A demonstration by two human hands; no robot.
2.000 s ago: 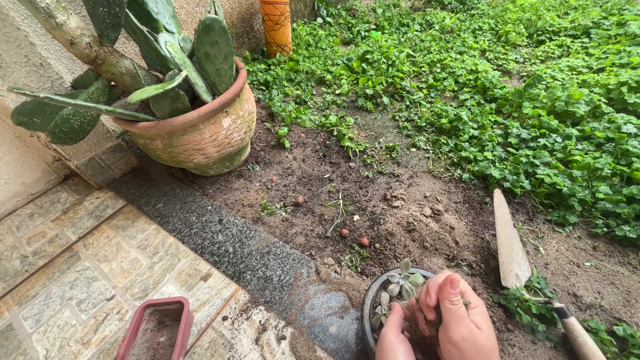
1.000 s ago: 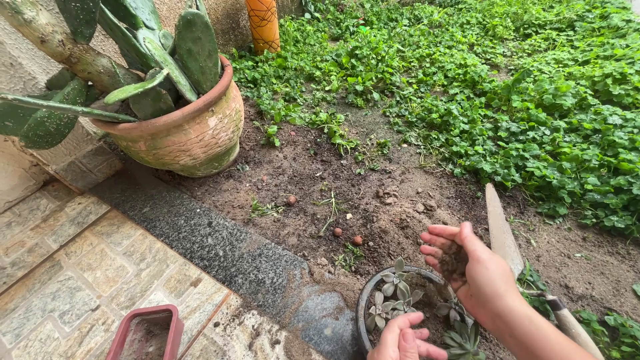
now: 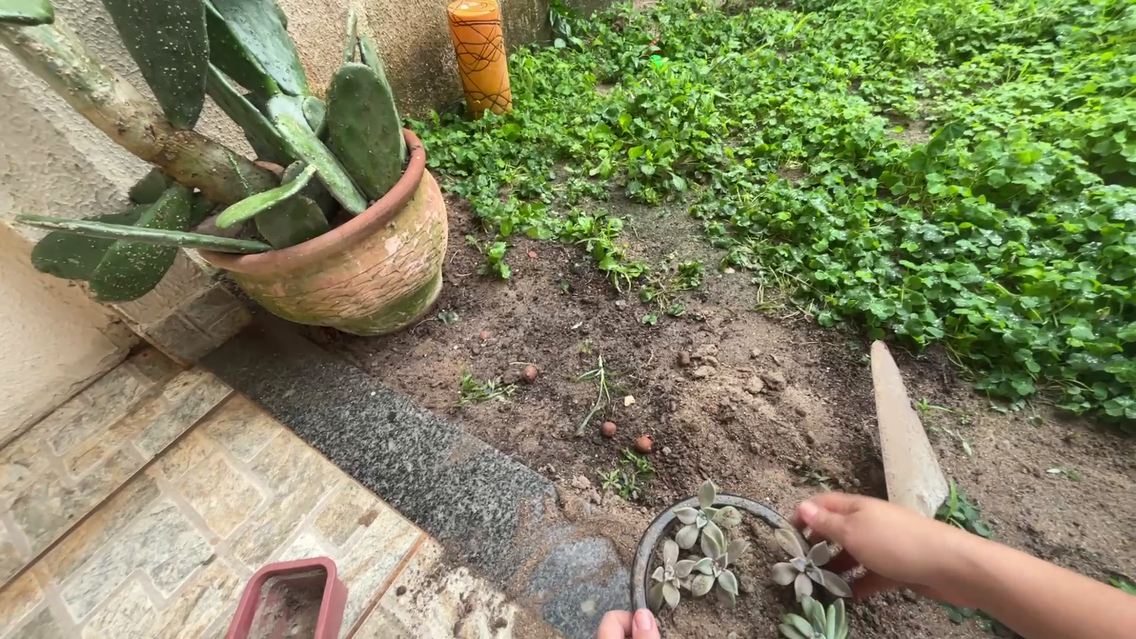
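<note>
A round dark-rimmed pot point(image 3: 652, 541) of soil with several grey-green succulents point(image 3: 706, 561) stands at the bottom, right of centre. At the pot's lower left rim are the fingertips of my left hand point(image 3: 628, 625), the rest of that hand being out of frame. My right hand point(image 3: 865, 541) is over the right rim, beside a succulent rosette point(image 3: 803, 565); its lower fingers are partly hidden, and whether it grips anything cannot be told. Just behind it, a trowel point(image 3: 905, 444) with a soil-dusted pointed blade lies on the ground, its handle covered by my forearm.
A large terracotta pot point(image 3: 355, 257) with a cactus point(image 3: 364, 133) stands at upper left, near an orange cylinder point(image 3: 480, 58). Low green plants point(image 3: 887, 177) cover the upper right. A granite strip point(image 3: 382, 444) borders stone tiles point(image 3: 142, 524), where a small red planter point(image 3: 333, 590) sits.
My right hand, palm up with soil in it a second ago, has turned over and come down to the pot's right rim. My left hand has moved down and left to the near rim.
</note>
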